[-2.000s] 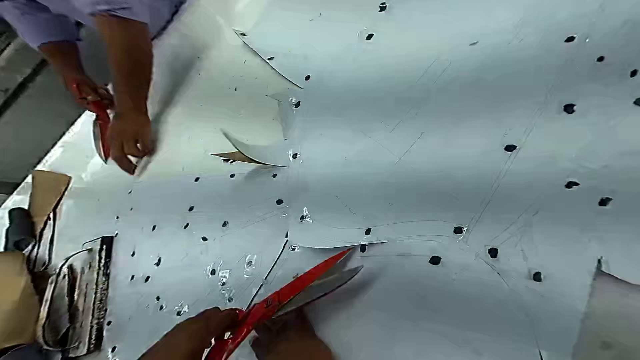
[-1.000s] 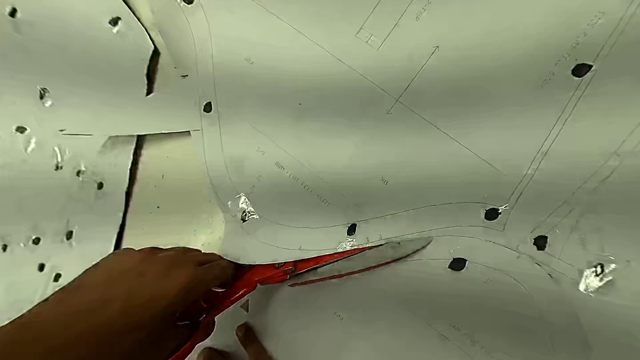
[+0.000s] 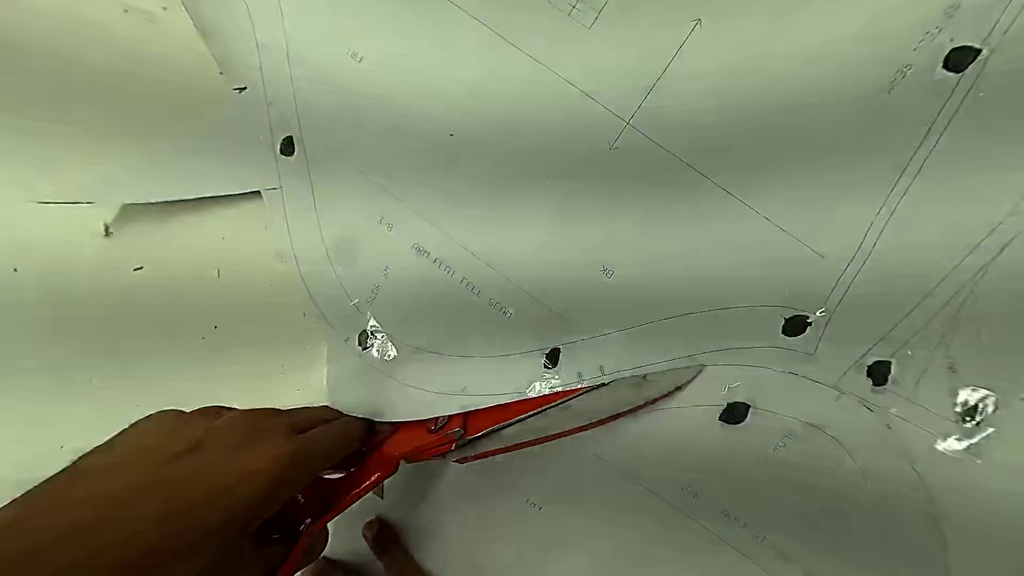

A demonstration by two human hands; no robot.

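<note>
My left hand [image 3: 216, 480] grips large red-handled scissors [image 3: 432, 436] from the lower left. Their partly open blades point right along a curved printed line on a pale pattern-paper sheet [image 3: 496, 232]. The upper blade tip lies near the middle, just below the line, and a cut edge curves behind the blades. Of my right hand [image 3: 388, 548] only fingertips show at the bottom edge, below the scissors, close to the paper; the rest is out of frame, so its grip is hidden.
Dark ragged holes [image 3: 800, 326] dot the sheet, some with shiny clear film [image 3: 974, 406] beside them. At left, a slit with a raised paper edge [image 3: 192, 200] opens over a pale layer [image 3: 208, 296]. Printed seam lines, an arrow and writing cover the sheet.
The view has moved much closer since two seconds ago. The other person's hands with red scissors, seen at upper left then, are out of view. My left hand still holds the scissors.
</note>
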